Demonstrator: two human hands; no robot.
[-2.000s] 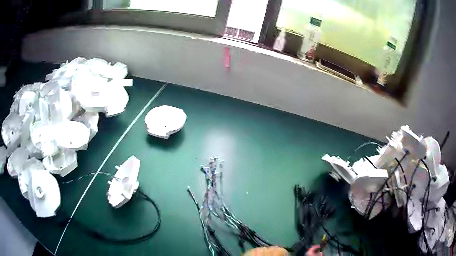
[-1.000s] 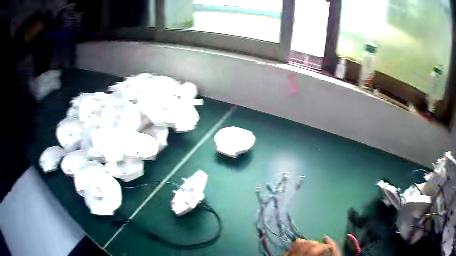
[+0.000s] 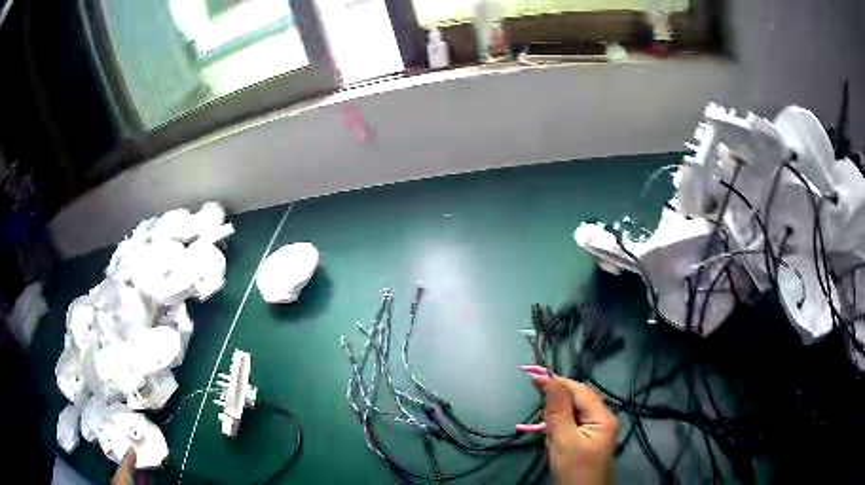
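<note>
My right hand (image 3: 580,428) is at the lower centre-right, its fingers closed around the pliers; their pink-red handles (image 3: 533,428) stick out to the left and the jaws are hidden. Only a fingertip or so of my left hand (image 3: 125,470) shows at the bottom left edge, at the lowest white housing (image 3: 133,438) of the left pile; whether it grips is unclear. Thin lead wires (image 3: 384,355) fan out left of my right hand. Black cables (image 3: 593,341) lie behind and right of it.
A ribbed white housing (image 3: 233,393) with a black cable stands near the pale line. A loose white housing (image 3: 287,272) lies behind it. White housings with black cables (image 3: 702,275) are piled right. The wall (image 3: 455,142) and window sill bound the green tabletop (image 3: 455,227) behind.
The view has turned and shifted. My right hand has come further into view, now with the pliers in it. My left fingertip has appeared at the left pile.
</note>
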